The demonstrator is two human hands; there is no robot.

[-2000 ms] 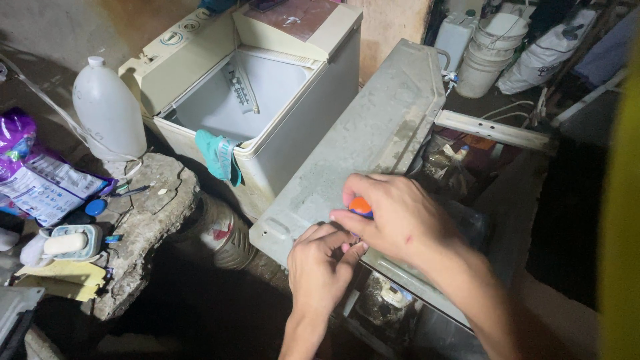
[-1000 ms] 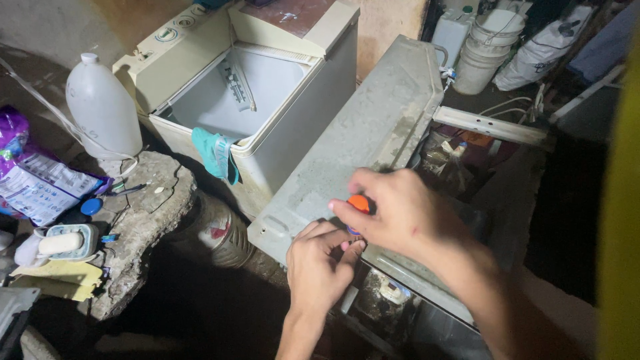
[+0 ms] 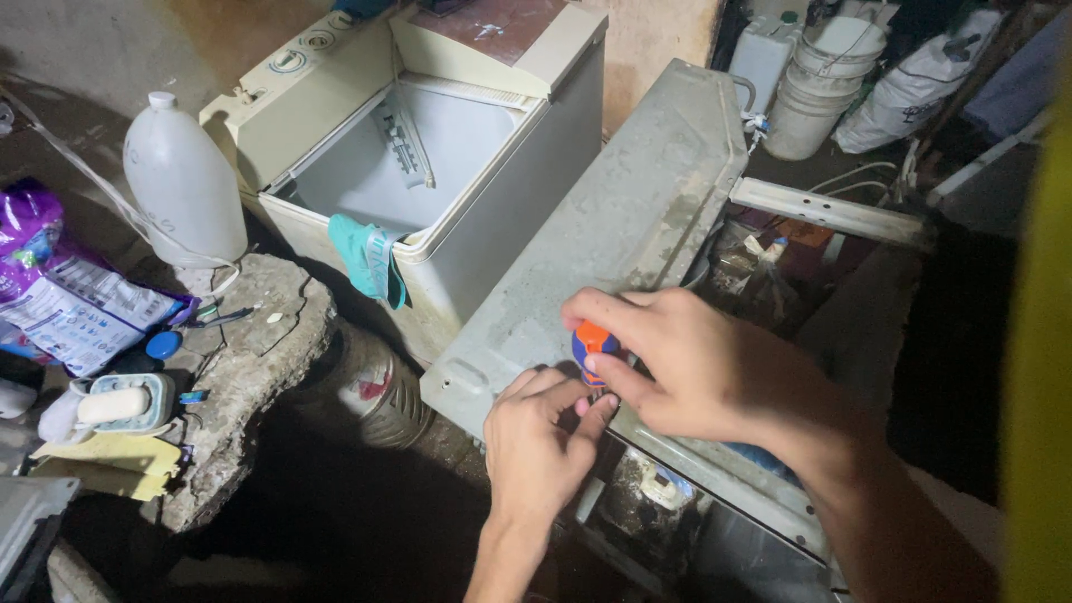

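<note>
My right hand (image 3: 695, 368) grips the orange and blue handle of a screwdriver (image 3: 593, 339), held upright over the near edge of a grey metal panel (image 3: 569, 260). The screwdriver's shaft is mostly hidden by fingers. Against that edge, my left hand (image 3: 540, 435) pinches thumb and fingertips together just below the handle, around the tool's lower end. Whether a screw sits between those fingertips cannot be told. A punched metal bar (image 3: 829, 213) extends right from the panel.
Behind the panel stands an open-topped washing machine (image 3: 502, 201) with a teal cloth (image 3: 364, 260) over its rim. At left, a broken concrete slab (image 3: 276, 335) holds a plastic jug (image 3: 184, 184), a soap dish (image 3: 159, 394) and a purple packet (image 3: 75, 293). Stacked buckets (image 3: 825, 92) stand at back right.
My right hand's fingers have shifted around the screwdriver handle, and more of its blue part shows now. My left hand stays at the panel's edge.
</note>
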